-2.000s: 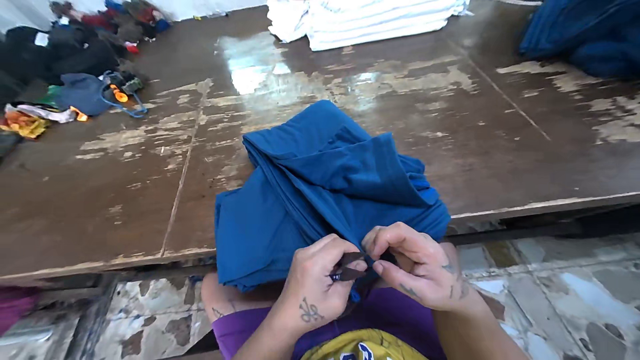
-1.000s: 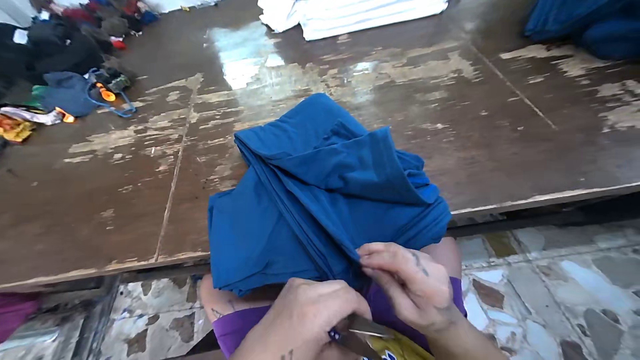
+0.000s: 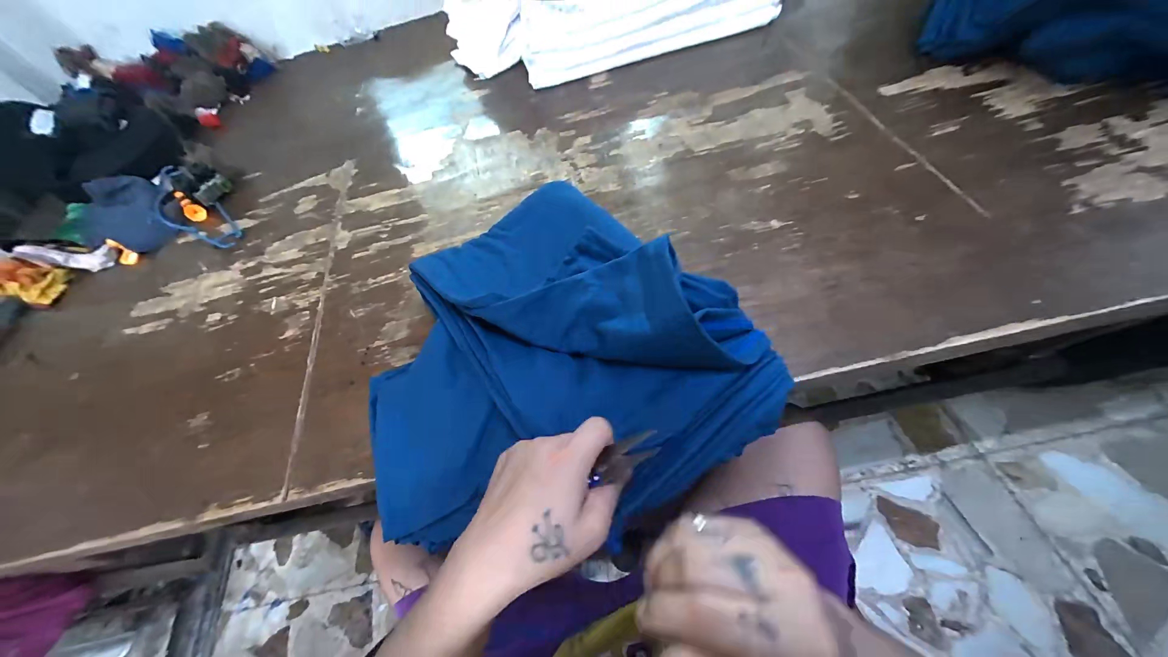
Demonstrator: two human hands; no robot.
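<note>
Blue fabric (image 3: 584, 328), folded in layers, lies across the table's front edge and over the person's lap. My left hand (image 3: 557, 497) grips small metal thread snips (image 3: 625, 456), whose two pointed blades stand apart beside the fabric's lower edge. My right hand (image 3: 730, 584) is curled, blurred, over the purple shorts (image 3: 808, 538), below and right of the snips. Whether it holds anything is hidden. A yellow-green cloth (image 3: 598, 634) lies on the lap, partly behind my right hand.
The worn brown wooden table (image 3: 228, 365) bears a folded white fabric stack (image 3: 639, 36) at the back, more blue fabric (image 3: 1058, 41) at the back right, and mixed cloth scraps (image 3: 119, 146) at the left. Stone-patterned floor (image 3: 1004, 520) shows below the table edge.
My left hand has moved up from low over the lap to the fabric, and the snips now show clearly. My right hand has moved down, off the fabric's lower edge, and is now curled.
</note>
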